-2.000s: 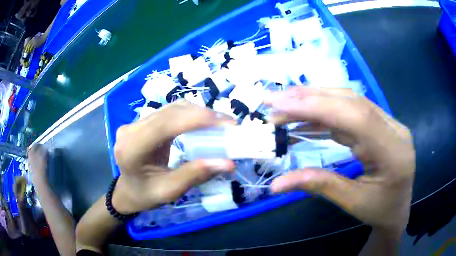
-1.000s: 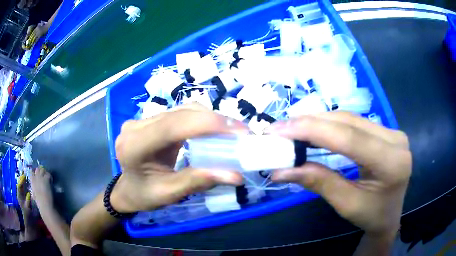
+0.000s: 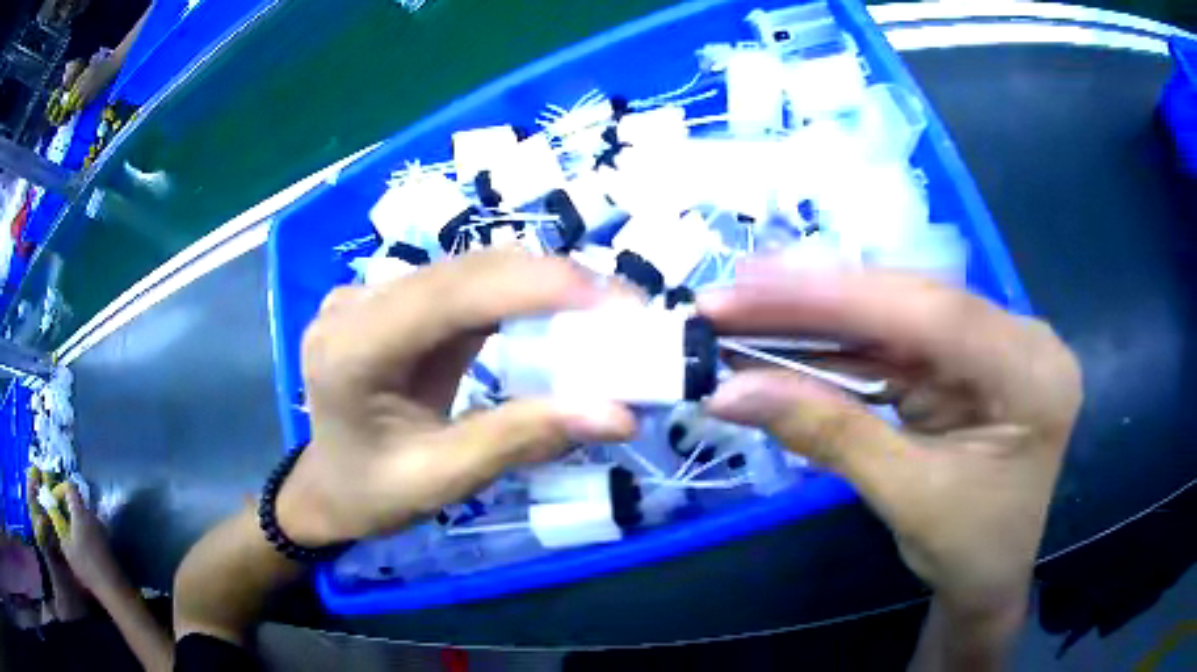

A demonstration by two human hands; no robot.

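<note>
A white coil unit [image 3: 617,355] with a black end piece [image 3: 700,357] lies level between my hands, above the blue tray [image 3: 433,603]. Its left part sits in a clear case [image 3: 521,352], partly blurred and covered by fingers. My left hand [image 3: 433,394] pinches the cased part between thumb and fingers. My right hand [image 3: 906,407] has thumb and fingers at the black end piece. White lead wires [image 3: 801,368] stick out to the right, under my right fingers. White units and clear cases fill the tray; one white unit [image 3: 575,523] lies near its front edge.
A green conveyor belt [image 3: 328,92] with a pale rail [image 3: 197,282] runs behind and left. The dark bench [image 3: 1076,197] lies under the tray. Another person's hand [image 3: 82,525] is at lower left near white units. Another blue tray [image 3: 1181,112] is cut off at the right edge.
The white unit has gone further left into the clear case than before. Both hands have shifted slightly left since a second ago. Units on the belt have moved.
</note>
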